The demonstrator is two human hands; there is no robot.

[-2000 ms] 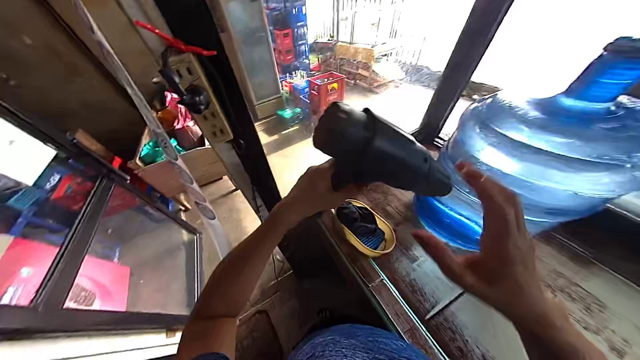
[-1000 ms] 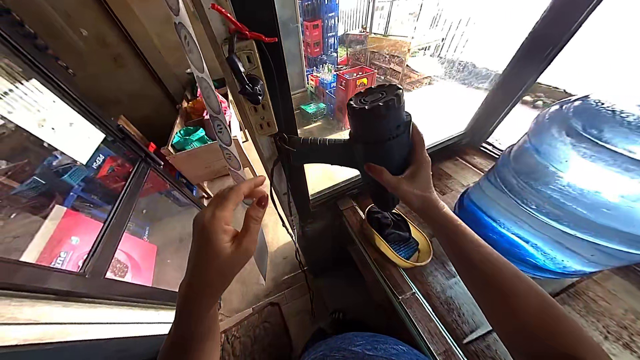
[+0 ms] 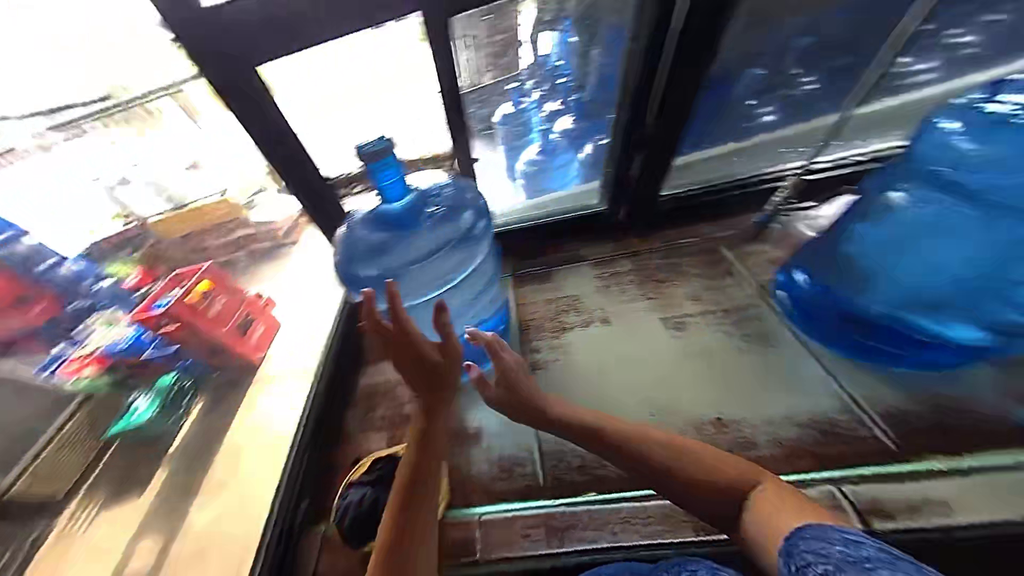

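My left hand [image 3: 420, 348] is raised with spread fingers in front of a blue water jug [image 3: 424, 248] and holds nothing. Just right of it, my right hand [image 3: 508, 380] is also empty, its fingers apart and nearest the lower part of the same jug. The jug stands upright on the worn tiled ledge [image 3: 624, 344], its capped neck up. Partly hidden behind my left forearm is a yellow basket [image 3: 344, 488] with dark items in it. The black heat gun or similar tool of the earlier frames is not visible.
A second large blue jug [image 3: 920, 248] stands at the right. Dark window frames [image 3: 640, 112] edge the ledge. Through the glass at the left a red crate [image 3: 208, 312] and a green item [image 3: 152, 404] show, with more jugs [image 3: 548, 152] behind the far pane.
The black tool was in my right hand one second ago; both hands are now empty. My left hand has left the label strip. The view has swung far to the right.
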